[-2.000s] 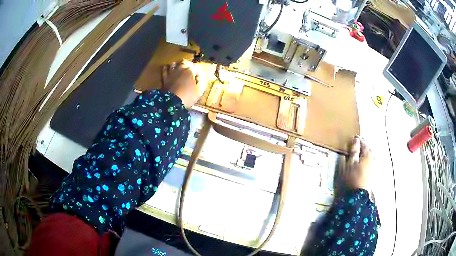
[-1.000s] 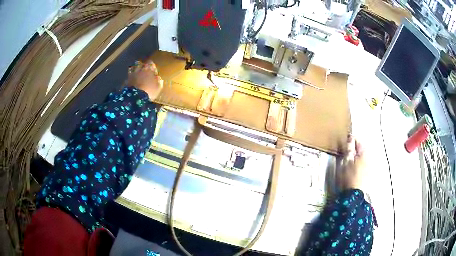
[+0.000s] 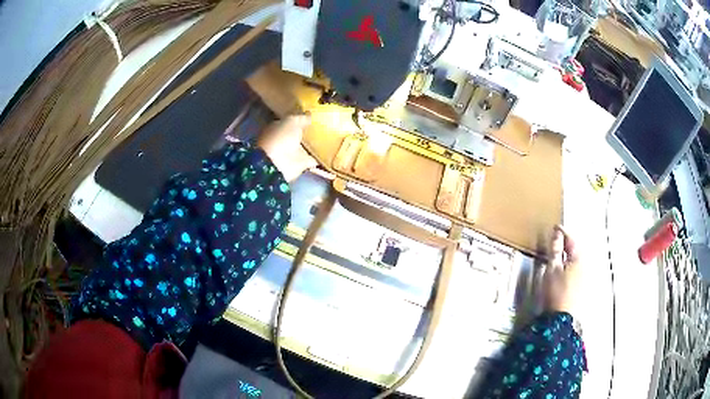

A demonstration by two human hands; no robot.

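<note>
A tan-brown bag panel lies under the yellow-gold clamp frame, below the dark machine head. My left hand is at the panel's left part, close to the clamp; the panel's left end is lifted and bent there. Its fingertips are partly hidden, so its hold is unclear. My right hand is at the panel's right front corner, blurred, and its grip cannot be made out. A brown handle strap hangs as a U-shaped loop from the panel's front edge toward me, over the template.
A thick strap bundle lies at the far left beside a dark mat. A control screen stands at the right rear. A red thread cone, a thin black cable and a small yellow disc are at the right.
The view has shifted. My left hand has moved from the panel's far left end inward toward the clamp, and the panel's left end has become lifted and bent. My right hand stays at the right corner.
</note>
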